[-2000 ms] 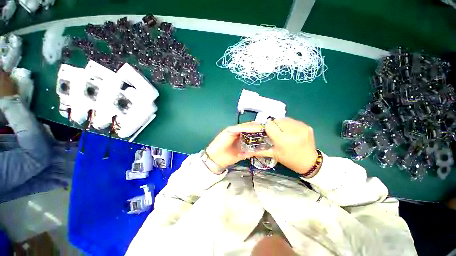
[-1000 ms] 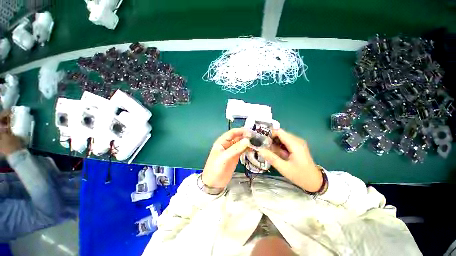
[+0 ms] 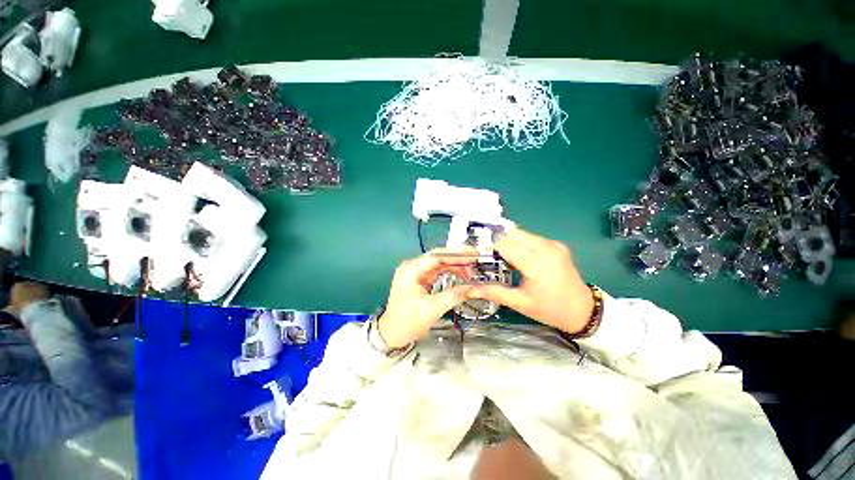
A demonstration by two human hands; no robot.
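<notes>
A white camera housing (image 3: 459,202) lies on the green bench in front of me, its bracket arm pointing away and its round end near the bench edge. My left hand (image 3: 419,295) and my right hand (image 3: 544,281) hold a small camera module (image 3: 485,273) between their fingers over the housing's open front. The fingers hide much of the module; whether it is seated cannot be told. A thin dark wire runs beside the bracket arm. Thin leads hang from the housing's lower end at the bench edge.
Several white housings (image 3: 141,223) stand at left, their leads over the edge. Behind them is a heap of dark parts (image 3: 220,127). White cords (image 3: 459,108) lie at centre back, camera modules (image 3: 731,169) at right. A blue bin (image 3: 187,403) holds white parts. A person's arm (image 3: 61,347) is far left.
The module, tilted with its round lens showing a second ago, is now lower and mostly covered by my fingers. The neighbour's hand has moved down from the bench. The view has shifted slightly.
</notes>
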